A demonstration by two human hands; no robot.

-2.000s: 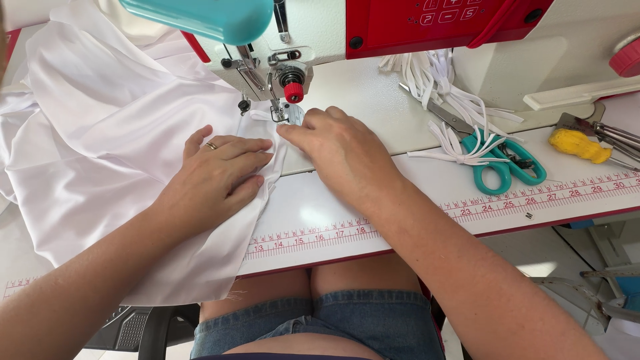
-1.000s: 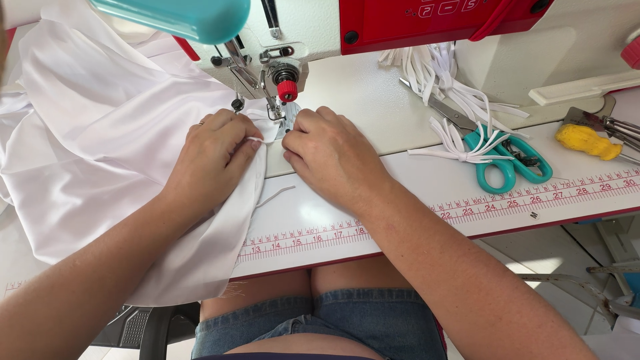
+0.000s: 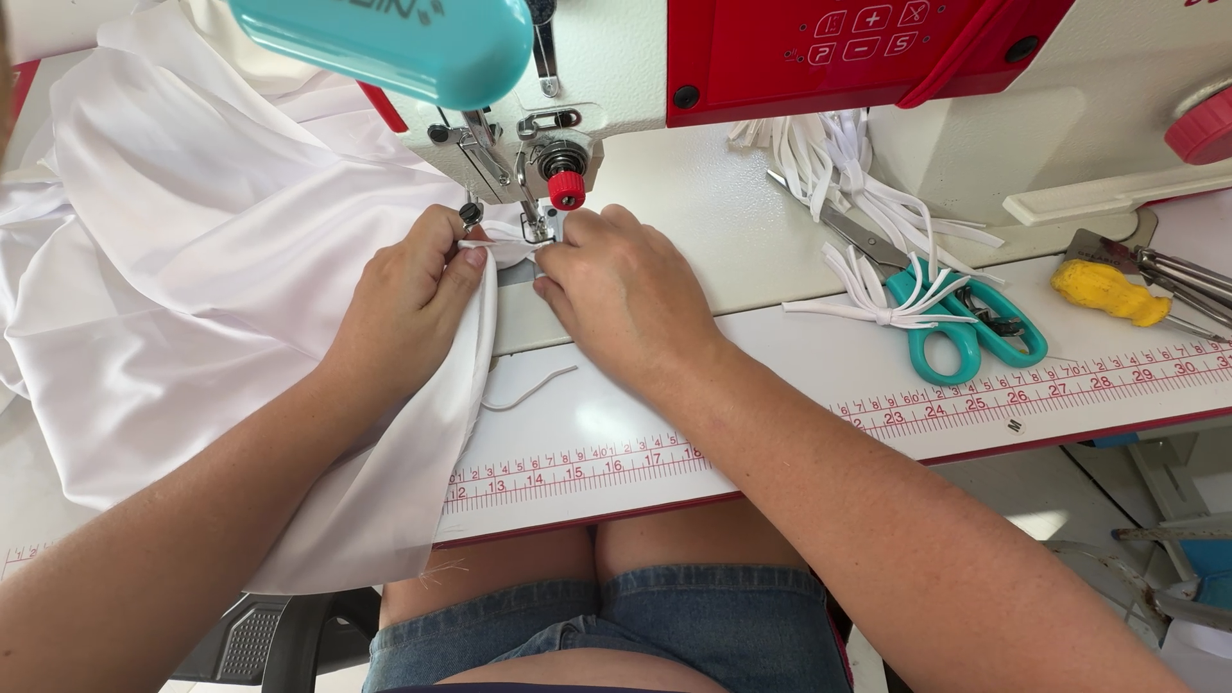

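White satin fabric (image 3: pixel 221 260) spreads over the left of the sewing table and drapes past its front edge. My left hand (image 3: pixel 414 289) pinches the folded fabric edge between thumb and fingers, just left of the presser foot (image 3: pixel 536 229). Right of the foot, my right hand (image 3: pixel 630 289) has its fingertips together at the fabric edge; what lies beneath them is mostly hidden. The folded edge runs between both hands at the foot of the sewing machine (image 3: pixel 626 77). A thin white cord (image 3: pixel 529 390) lies curved on the table below my hands.
To the right, teal-handled scissors (image 3: pixel 948 332) lie under bundles of white strips (image 3: pixel 866 192). Farther right are a yellow-handled screwdriver (image 3: pixel 1112 292) and metal tools. A printed ruler (image 3: pixel 972 409) follows the table's front edge. A teal cover (image 3: pixel 395 43) hangs above my left hand.
My left hand, lying flat on the fabric two seconds ago, has moved up beside the presser foot and pinched the edge. The thin cord has come into view on the table.
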